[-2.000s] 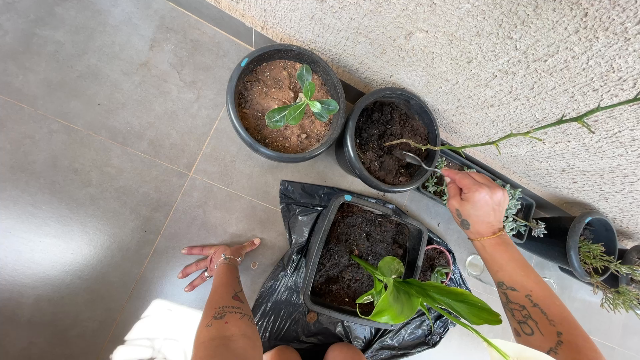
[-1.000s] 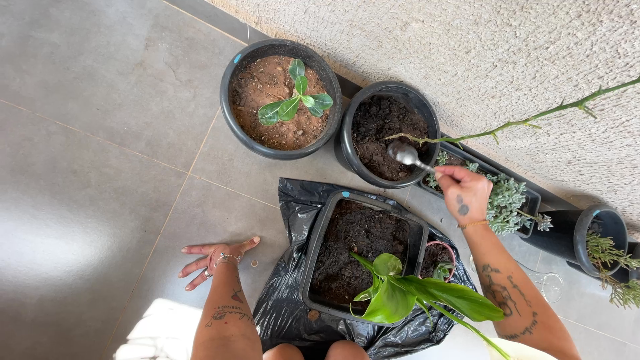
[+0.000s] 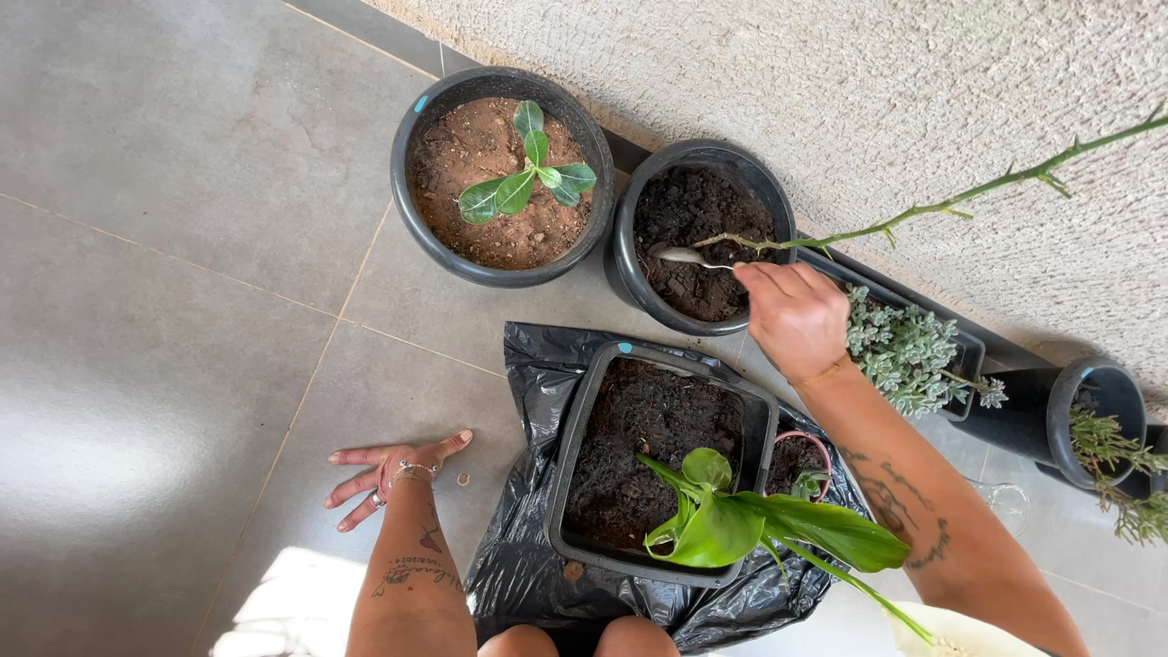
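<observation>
My right hand (image 3: 796, 318) grips the handle of a metal spoon (image 3: 680, 255), whose bowl is at the dark soil in a round black pot (image 3: 625, 239). A thorny green stem (image 3: 949, 207) rises from that soil and leans right, just above the hand. My left hand (image 3: 392, 473) rests on the tiled floor, fingers spread, holding nothing. Between my arms a square black pot (image 3: 577, 429) of dark soil stands on black plastic sheeting (image 3: 525, 538); a broad-leaved green plant (image 3: 716, 529) covers its lower right part.
A wide round pot (image 3: 406, 196) with a small leafy plant touches or nearly touches the spoon's pot. Along the textured wall (image 3: 776, 73) are a trough of succulents (image 3: 899, 351) and a tall black pot (image 3: 1058, 420). A small pink-rimmed pot (image 3: 829, 465) and a clear glass (image 3: 1008, 504) stand near my right arm.
The spoon has moved from beside the stem's right side to the soil left of the stem's base, and my right hand has moved left with it. My left hand has stayed on the floor.
</observation>
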